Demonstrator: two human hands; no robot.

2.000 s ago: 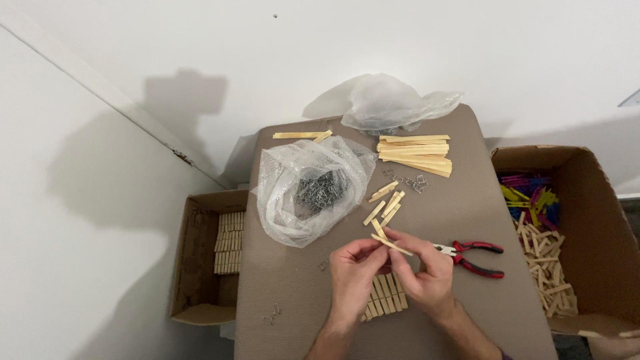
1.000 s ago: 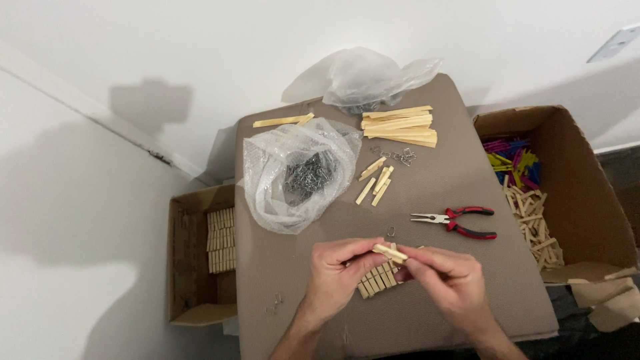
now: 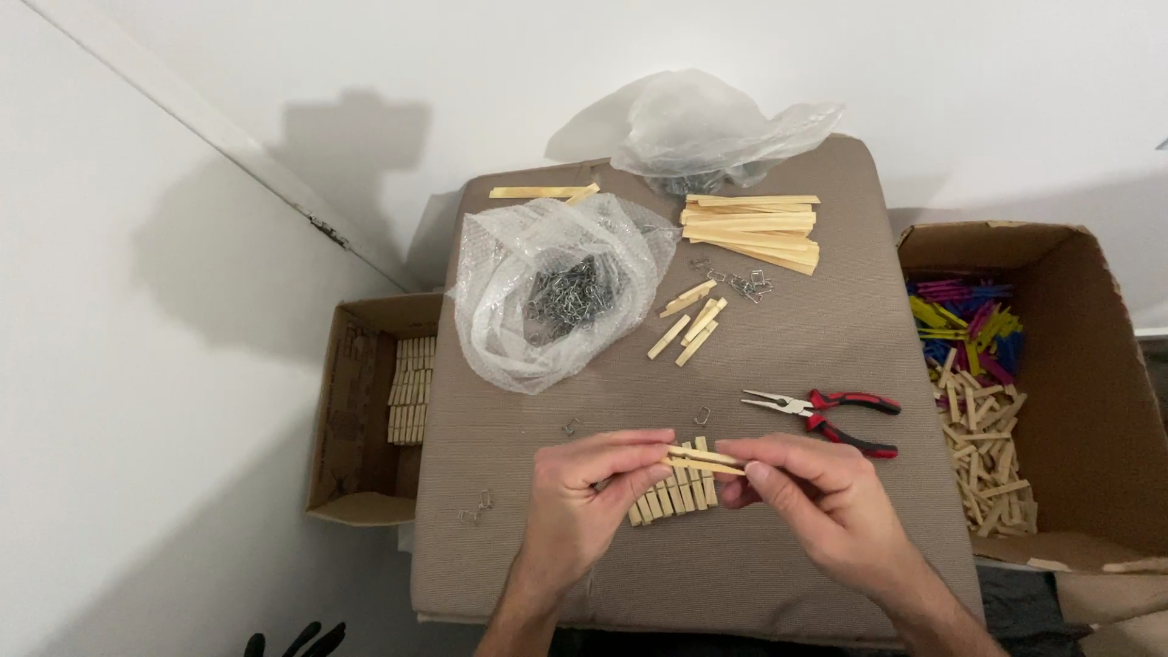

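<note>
My left hand (image 3: 598, 484) and my right hand (image 3: 808, 493) pinch the two ends of a pair of wooden clothespin halves (image 3: 704, 459), held together lengthwise. Just below lies a row of assembled wooden clothespins (image 3: 671, 497), partly covered by my fingers. Above my hands, a single wire spring (image 3: 702, 416) rests on the fabric-covered surface. Needle-nose pliers (image 3: 812, 411) with red and black handles lie spread above my right hand. Farther up are several loose wooden halves (image 3: 701, 321), and some wire springs (image 3: 750, 286) are beside them.
A bubble-wrap bag (image 3: 474, 319) holds many metal springs, with a stack of wooden strips (image 3: 753, 228) to its right. Another plastic bag (image 3: 693, 128) stands behind. A left cardboard box (image 3: 333, 411) holds rows of clothespins; a right one (image 3: 1095, 392) holds coloured and wooden pieces.
Both hands have come down from near the loose wooden halves to over the clothespin row, holding wooden pieces throughout. The pliers, partly hidden by my right hand two seconds ago, now show fully.
</note>
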